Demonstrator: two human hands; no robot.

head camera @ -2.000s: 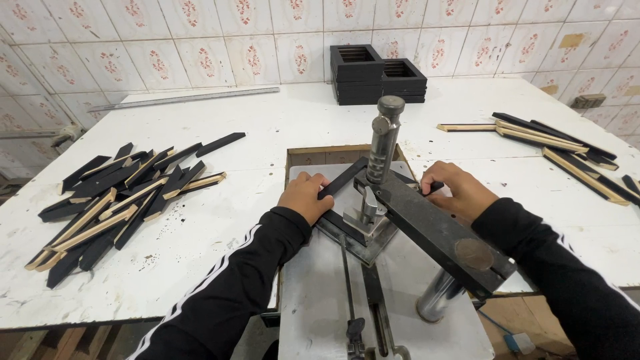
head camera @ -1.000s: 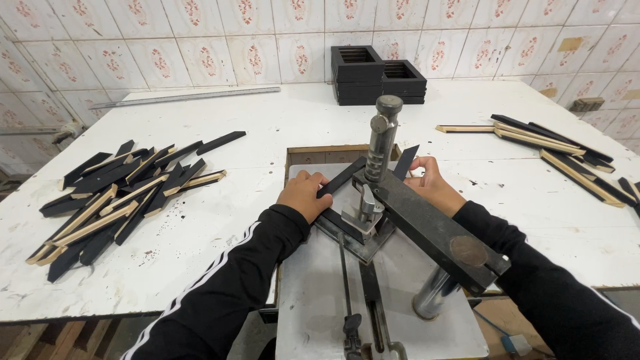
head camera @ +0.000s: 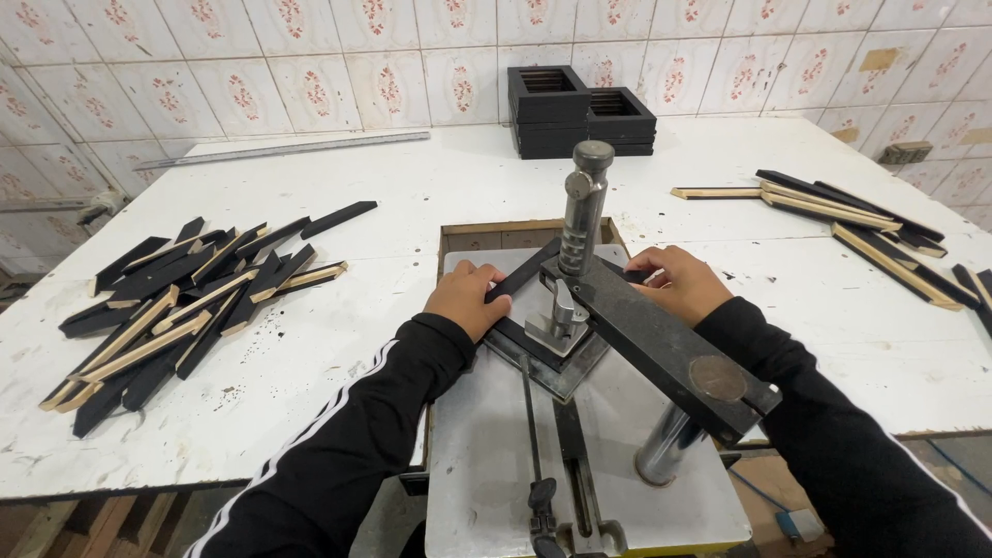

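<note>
Black frame strips with mitred ends lie in an angled metal fence (head camera: 570, 384) on the plate of a frame-joining machine (head camera: 496, 465). My left hand (head camera: 467, 298) grips a black strip (head camera: 527, 271) near the corner at the left of the machine's post. On the other side, my right hand (head camera: 678, 283) pinches the end of another dark strip (head camera: 635, 275), partly hidden by the black machine arm (head camera: 659, 345). Over the front corner of the strips sits a metal clamp block (head camera: 558, 322). The post and arm cover much of the far right of the frame.
Loose black and raw-wood strips (head camera: 186, 287) are heaped on the left of the white table (head camera: 372, 182), with more strips (head camera: 837, 205) at the right. Stacked black frames (head camera: 548, 116) stand by the tiled wall. A metal ruler (head camera: 294, 147) lies at the back left.
The strip in my right hand stood up at a steep angle one second ago and is now lower, mostly behind the machine arm. My left hand has stayed at the left corner.
</note>
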